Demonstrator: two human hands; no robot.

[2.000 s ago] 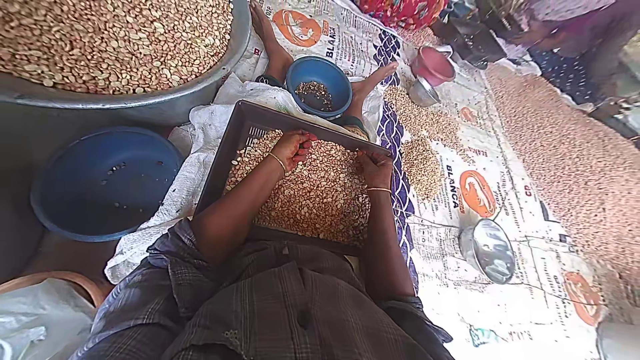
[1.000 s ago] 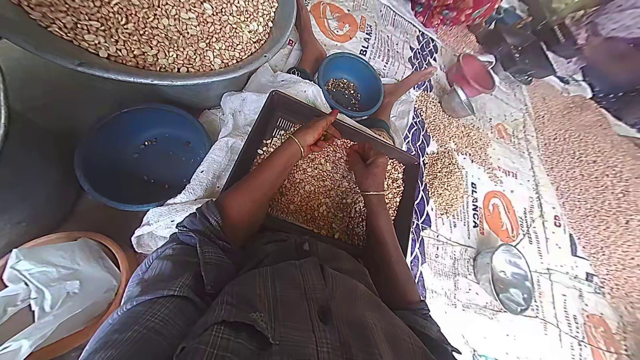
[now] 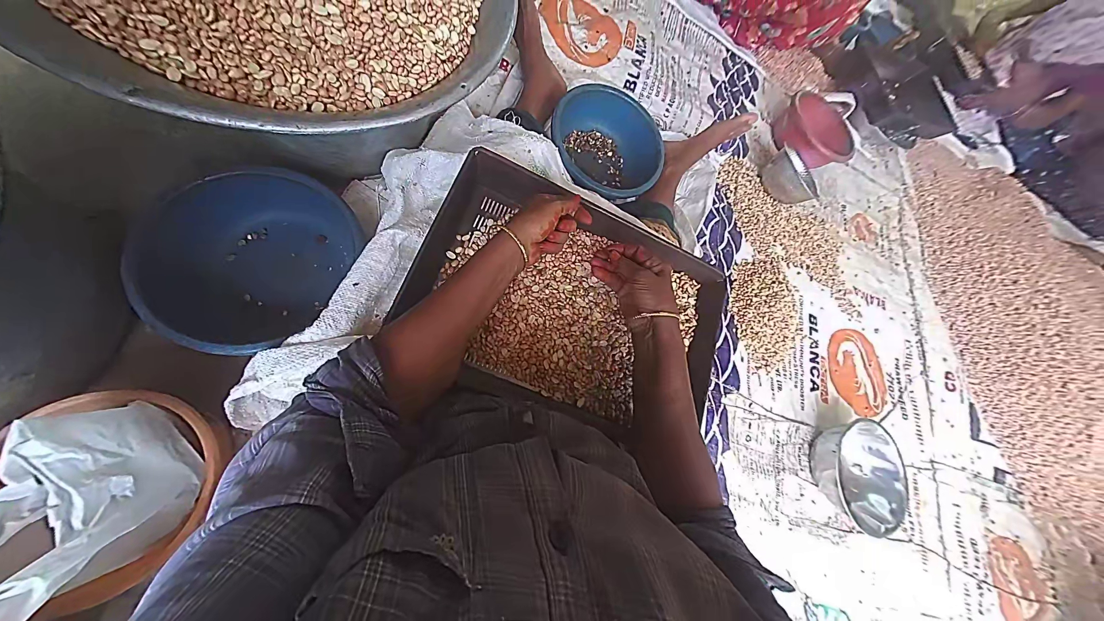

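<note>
A dark rectangular plastic tray [image 3: 710, 345] lies tilted across my lap, holding a layer of pale and reddish split beans or seeds [image 3: 552, 336]. Over its far part is my left hand [image 3: 552, 228], fingers curled, near the far rim. My right hand [image 3: 634, 276] is just to the right, with fingertips bent together above the seeds. Whether either hand pinches a seed is too small to tell. Just beyond the far rim, a small blue bowl [image 3: 608, 142] with some dark bits in it stands between my feet.
A large metal basin [image 3: 345, 121] heaped with seeds stands at the upper left, above a wide blue basin [image 3: 246, 259]. An orange-rimmed tub [image 3: 216, 431] with a plastic bag is lower left. On the right are printed sacks, seed piles [image 3: 763, 302], a steel bowl [image 3: 862, 479] and a red mug [image 3: 815, 129].
Both hands have shifted over the tray. One second ago they were close together at the far rim; now the right hand is lower, over the seeds, and farther from the left.
</note>
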